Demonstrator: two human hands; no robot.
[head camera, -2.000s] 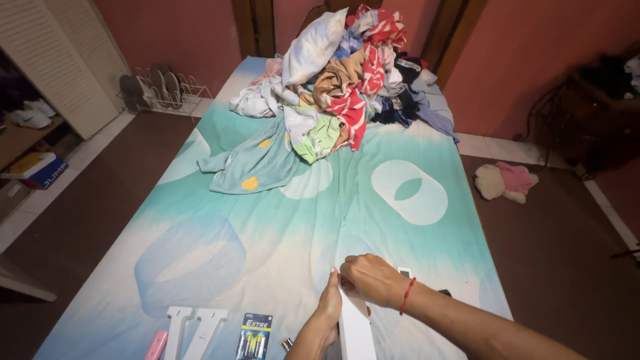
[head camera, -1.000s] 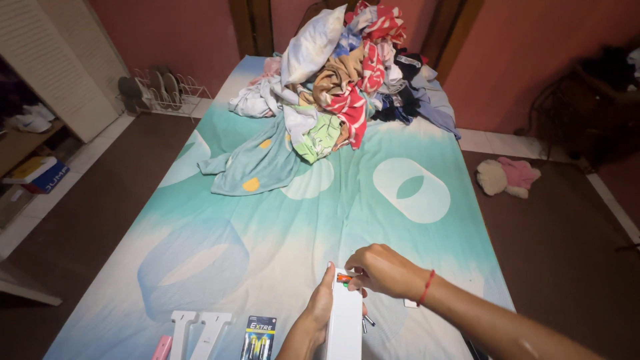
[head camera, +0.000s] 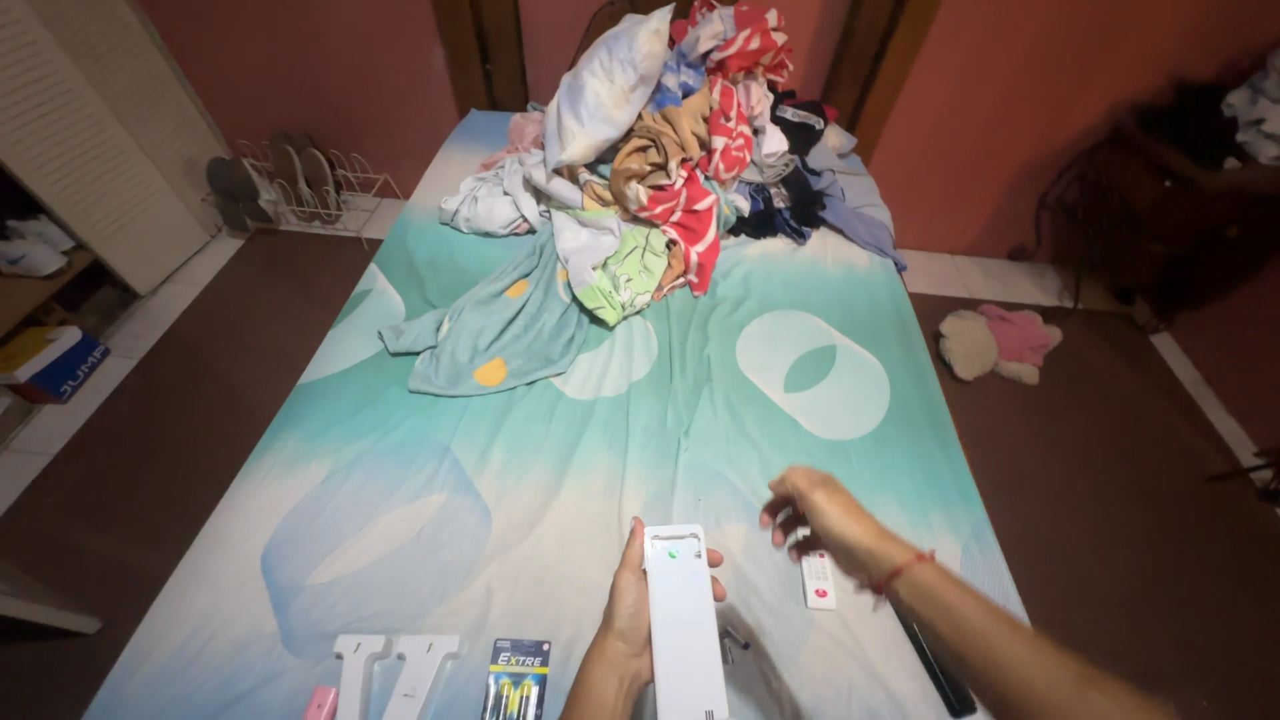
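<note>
My left hand (head camera: 628, 610) holds a long white plastic device (head camera: 686, 630) upright, its small compartment at the top end uncovered. My right hand (head camera: 815, 505) is raised to the right of the device, fingers curled; whether something small is in it cannot be told. Just below that hand lies a small white remote control (head camera: 819, 583) with a red button. Loose batteries (head camera: 735, 640) rest on the sheet right of the device. A blister pack of batteries (head camera: 517, 680) lies left of my left forearm, beside white letter-shaped pieces (head camera: 420, 670).
A heap of clothes (head camera: 660, 160) with a pillow (head camera: 605, 90) covers the bed's far end. A dark flat object (head camera: 940, 665) lies by my right forearm, a pink object (head camera: 321, 703) at the near left. A plush toy (head camera: 1000, 343) is on the floor at right.
My right hand has moved off the device's top end to the right. Something red and green showed at the compartment a second ago; now only a small green spot shows there.
</note>
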